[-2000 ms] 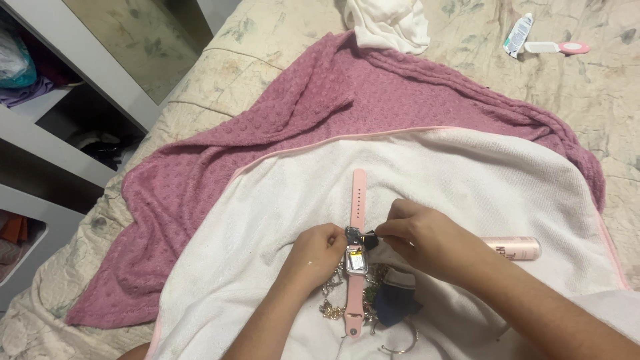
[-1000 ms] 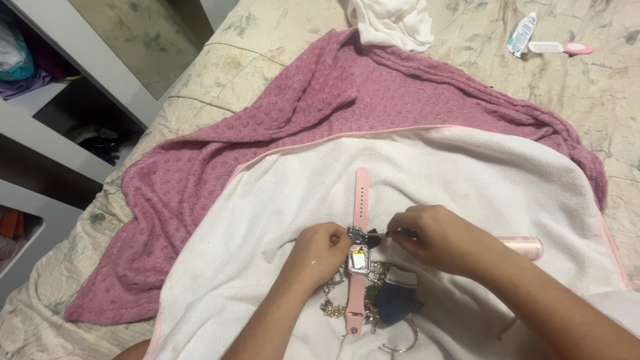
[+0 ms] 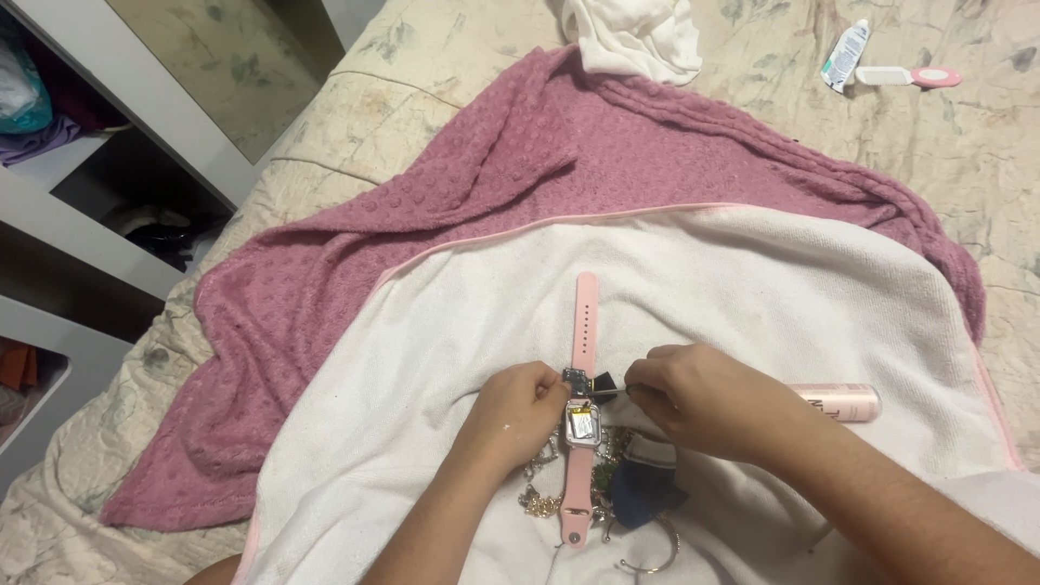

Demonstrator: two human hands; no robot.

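A smartwatch (image 3: 583,426) with a pink strap (image 3: 585,321) lies on a white towel, its case open and a silver battery with yellow tape inside. Just above the case is a small dark circuit board (image 3: 575,382), pinched at its left edge by my left hand (image 3: 520,414). From the right, my right hand (image 3: 691,398) grips a thin metal tool (image 3: 608,392), whose tip meets the board area. A black flap (image 3: 604,385) shows beside the board. What exactly the tip touches is too small to tell.
Gold jewellery (image 3: 540,504), a blue cloth piece (image 3: 646,491) and an open bangle (image 3: 674,544) lie around the lower strap. A pink cylindrical container (image 3: 853,402) is right. Farther back are a pink blanket (image 3: 674,146), white cloth (image 3: 638,36), a tube (image 3: 845,57) and a brush (image 3: 910,76).
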